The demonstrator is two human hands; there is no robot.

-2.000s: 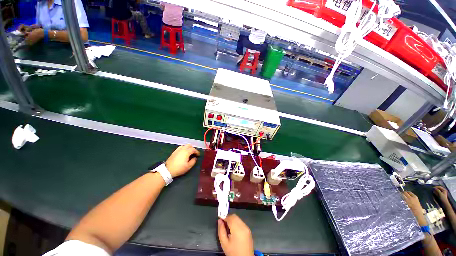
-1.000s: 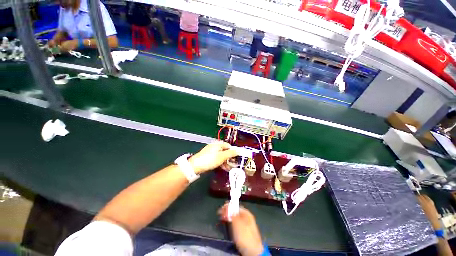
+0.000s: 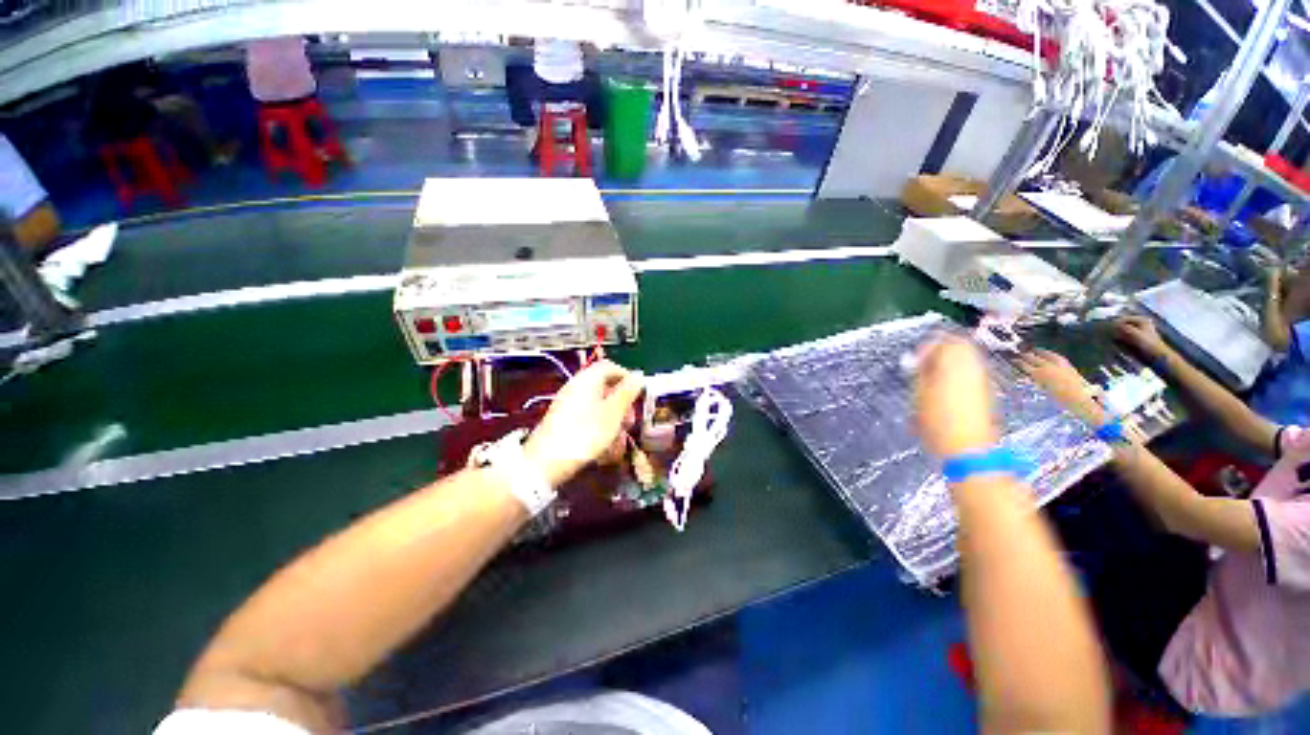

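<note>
The dark red-brown test fixture (image 3: 572, 510) lies on the green bench below the cream-grey tester (image 3: 520, 295), joined by thin leads. My left hand (image 3: 586, 419) is over the fixture, its fingertips beside the adapter at the right test position; its grip is unclear. That adapter's bundled white cord (image 3: 698, 448) lies at the fixture's right end. My left hand and wrist hide the left test position. My right hand (image 3: 954, 391) is blurred over the wrapped pad (image 3: 862, 431), with a small whitish spot at its fingertips; whether it holds anything is unclear.
The green conveyor belt (image 3: 259, 352) runs behind the bench. A metal post stands at far left. A cream box (image 3: 948, 247) is beyond the pad. Another person's arms (image 3: 1149, 481) work close to the pad's right. White cords hang from the overhead shelf (image 3: 805, 43).
The view has turned right. My right hand has left the white cord at the fixture's front and moved over the pad. My left hand has moved from the left to the right test position.
</note>
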